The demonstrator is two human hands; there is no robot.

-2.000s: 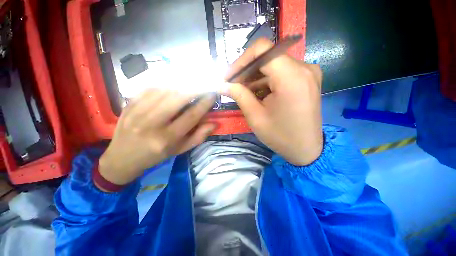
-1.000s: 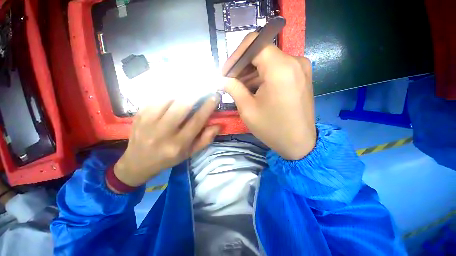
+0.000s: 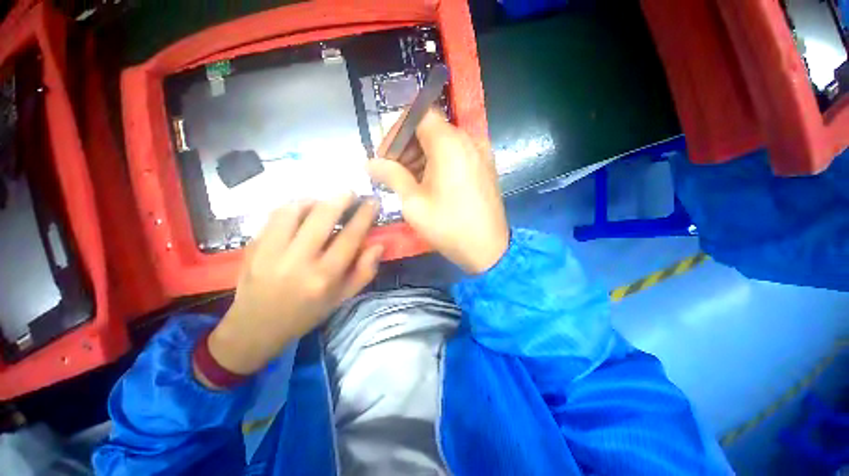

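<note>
An opened tablet unit lies in a red-orange foam tray (image 3: 146,167). Its large silver battery (image 3: 279,112) bears a small black piece (image 3: 240,167); the mainboard (image 3: 400,88) is on the right. My right hand (image 3: 447,191) holds dark tweezers (image 3: 418,112) like a pen, over the tablet's lower right part; the tips are hidden by my fingers. My left hand (image 3: 303,270) lies over the tablet's lower edge, its fingertips close to the right hand's. Whether it holds a small part cannot be told.
Another red-orange tray (image 3: 88,270) with a tablet stands at the left. More red-orange trays (image 3: 771,112) are at the upper right, with a blue sleeve or smock (image 3: 773,223) below them. The dark green bench (image 3: 577,102) lies between. A blue metal stand (image 3: 638,223) is beyond its edge.
The view has shifted, so more of the tray's top and the right-hand trays show. The glare on the battery is weaker. Both hands remain at the tablet's lower right, tweezers still held.
</note>
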